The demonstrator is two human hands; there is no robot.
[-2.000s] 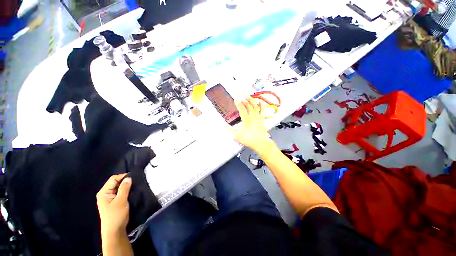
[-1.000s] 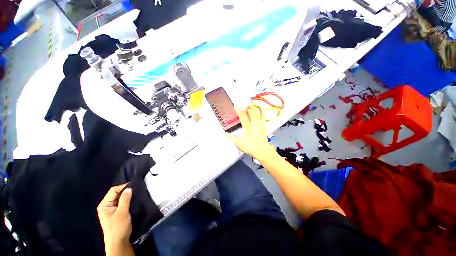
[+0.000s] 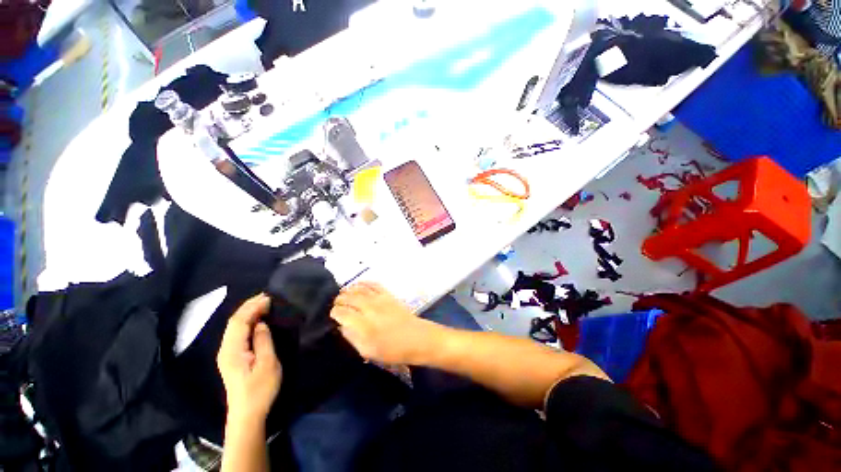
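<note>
A black cloth panel (image 3: pixel 300 300) is held up between my two hands at the front edge of the white table. My left hand (image 3: pixel 250 358) grips its left side, with the thumb and fingers on the cloth. My right hand (image 3: pixel 373 320) grips its right side. The needle area (image 3: pixel 318 207) of the sewing machine (image 3: pixel 406 88) is just beyond the cloth. More black cloth (image 3: pixel 111 359) lies in a large pile to the left. The lower part of the held panel blends with dark clothing.
A smartphone (image 3: pixel 420 203) with a lit screen lies right of the needle area, with red-orange and yellow scissors (image 3: pixel 501 183) beyond it. A black bundle with a white label (image 3: pixel 610 62) is at the machine's right end. A red stool (image 3: pixel 738 221) and dark red cloth (image 3: pixel 728 369) are at right.
My right hand has left the phone, moved left and taken hold of the black cloth. My left hand has moved right and up, lifting the cloth from the pile's edge.
</note>
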